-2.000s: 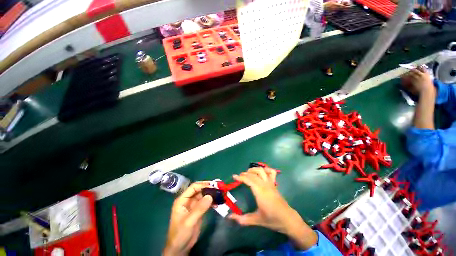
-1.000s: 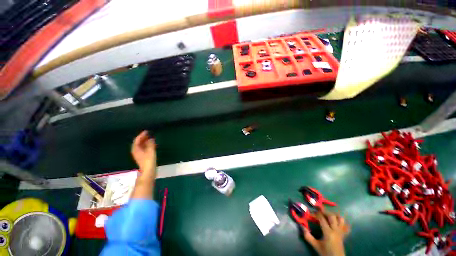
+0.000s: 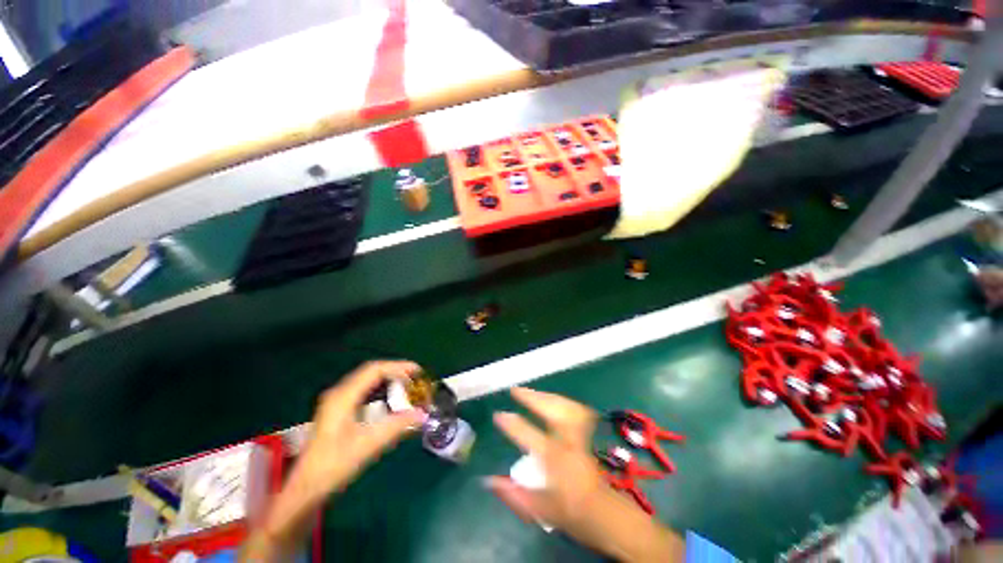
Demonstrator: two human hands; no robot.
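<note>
My left hand (image 3: 346,440) holds a small electronic unit (image 3: 418,392) between thumb and fingers; gold shows on it, and a dark, blurred part is at its right side. The clear solvent bottle (image 3: 449,440) stands just below and right of the unit. My right hand (image 3: 561,462) is over the green mat with fingers spread. A white wipe (image 3: 529,472) shows between its thumb and fingers; whether it is gripped or lies behind them is unclear. Two red spring clamps (image 3: 643,432) with dark units lie right of my right hand, the lower one partly hidden.
A heap of red clamps (image 3: 819,352) lies at right, above a white divided tray (image 3: 896,533). A red bin (image 3: 275,473) with a white box is at lower left. Small gold units (image 3: 637,267) lie on the dark belt. A red-orange parts tray (image 3: 539,203) is beyond it.
My left hand has come back from the belt at left towards the bottle, with the unit in it. My right hand has moved from the two clamps to the wipe. The camera view has shifted.
</note>
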